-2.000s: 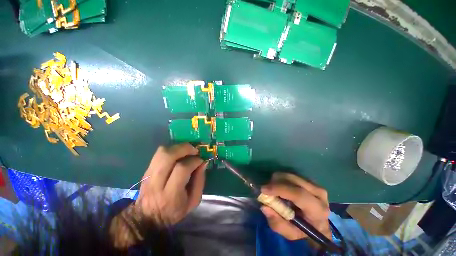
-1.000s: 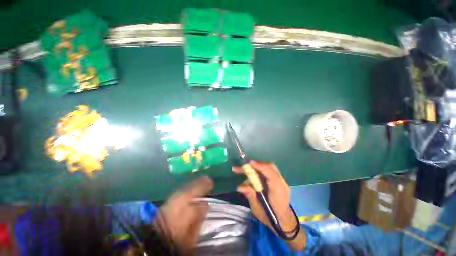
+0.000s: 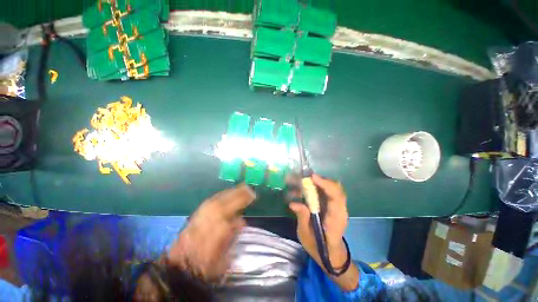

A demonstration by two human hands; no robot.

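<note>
A green PCB panel lies on the bench in front of me, turned so its boards stand in three upright columns. Strong glare hides its middle, with a little orange flex circuit showing below it. My right hand holds the soldering iron by its tan grip, tip pointing away at the panel's right edge. Some of its fingers are blurred near the panel's lower right corner. My left hand is blurred, just below the panel's near left side. Whether it holds solder wire cannot be told.
A pile of loose flex circuits lies left. A stack of soldered panels stands far left, bare panels far centre. A whitish tub stands right, near a dark box. A black fan-like box is at the left edge.
The panel has been rotated about a quarter turn. My left hand has drawn back from it, and the iron tip has left the solder joint. The camera view has shifted and widened.
</note>
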